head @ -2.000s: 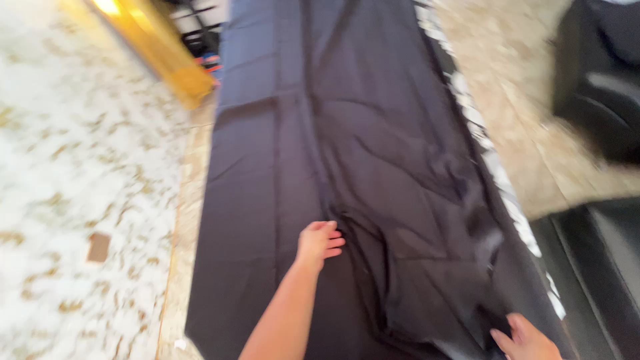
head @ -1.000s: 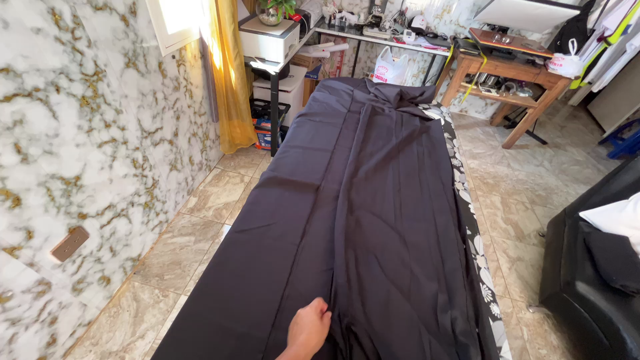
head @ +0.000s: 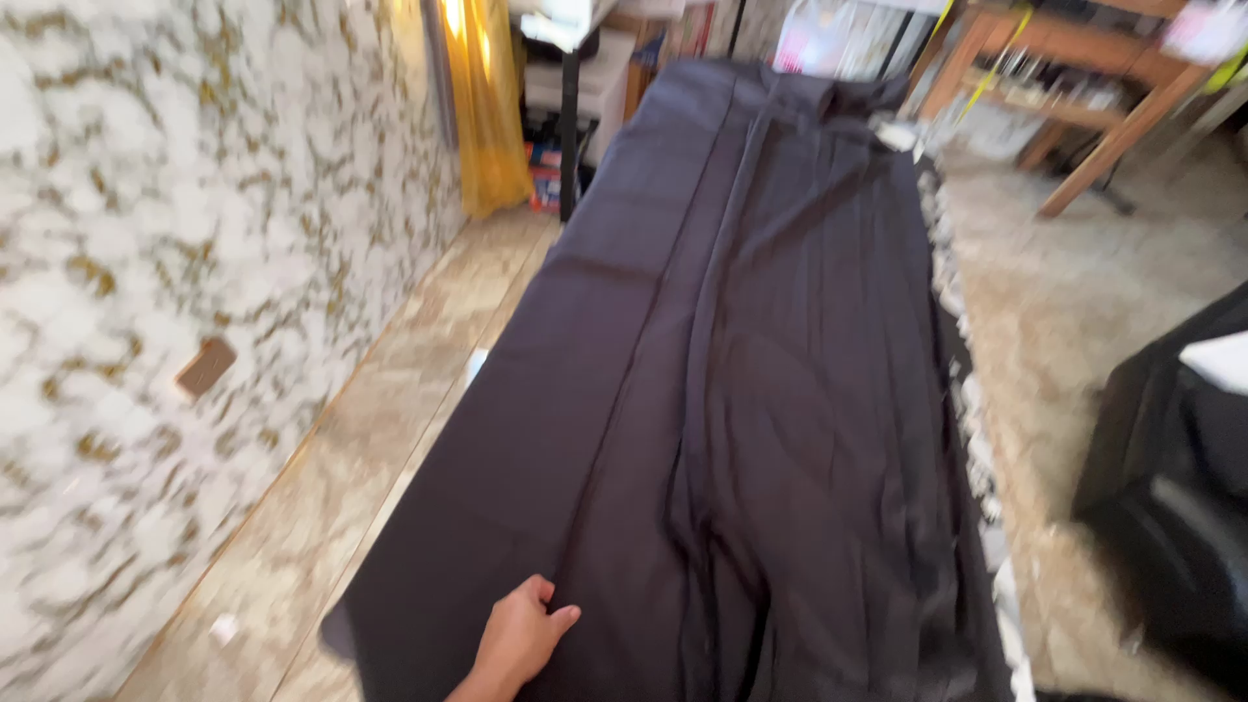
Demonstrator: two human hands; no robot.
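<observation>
A long piece of dark fabric (head: 604,390) covers a table, with lengthwise folds and a raised ridge running down its middle. Its far end lies bunched. Along the right side a black and white floral cloth (head: 975,439) shows from under it. My left hand (head: 524,624) is over the near left part of the dark fabric, fingers curled and thumb apart; whether it pinches the cloth is not clear. My right hand is out of the frame.
A marble-patterned wall (head: 195,195) with a brown outlet plate (head: 206,368) runs along the left. A yellow curtain (head: 487,117) hangs beyond. At the back right stands a wooden table (head: 1092,58); a black sofa (head: 1170,487) is at the right.
My right hand, seen at the lower right two seconds ago, has left the view. The view has swung up to show the far end of the fabric.
</observation>
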